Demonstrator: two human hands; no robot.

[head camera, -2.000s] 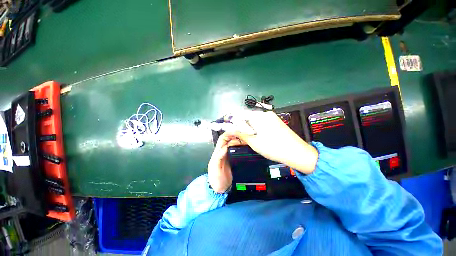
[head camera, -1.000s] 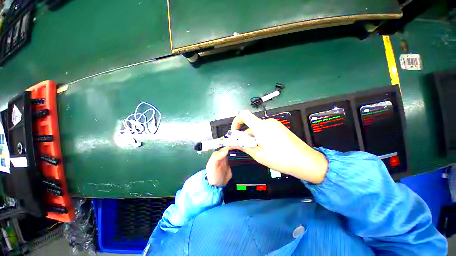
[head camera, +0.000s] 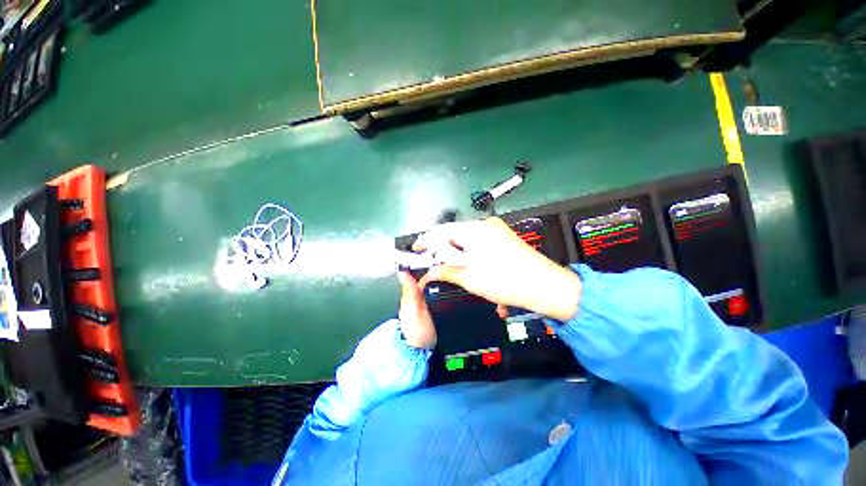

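Observation:
The phone tray (head camera: 758, 256) lies in front of me with several phones side by side. The leftmost phone (head camera: 463, 327) has green and red blocks at its near end. My right hand (head camera: 503, 266) reaches over its far end, fingers pinched on a small white plug (head camera: 414, 259). My left hand (head camera: 418, 313) is at the phone's left edge, its fingertips close to the plug and partly hidden. A second white plug with dark ends (head camera: 503, 189) lies beyond the tray.
Tangled white earphones (head camera: 271, 239) lie on the green bench to the left. An orange-red rack (head camera: 95, 313) with black parts stands at far left. A raised platform (head camera: 532, 66) is beyond the tray. A blue bin (head camera: 195, 437) is below. A barcode label (head camera: 765, 120) is at upper right.
The dark-ended white plug, held out left of the phone a second ago, is now mostly covered by my fingers at the phone's far end. The plug beyond the tray was uncovered and shifted slightly.

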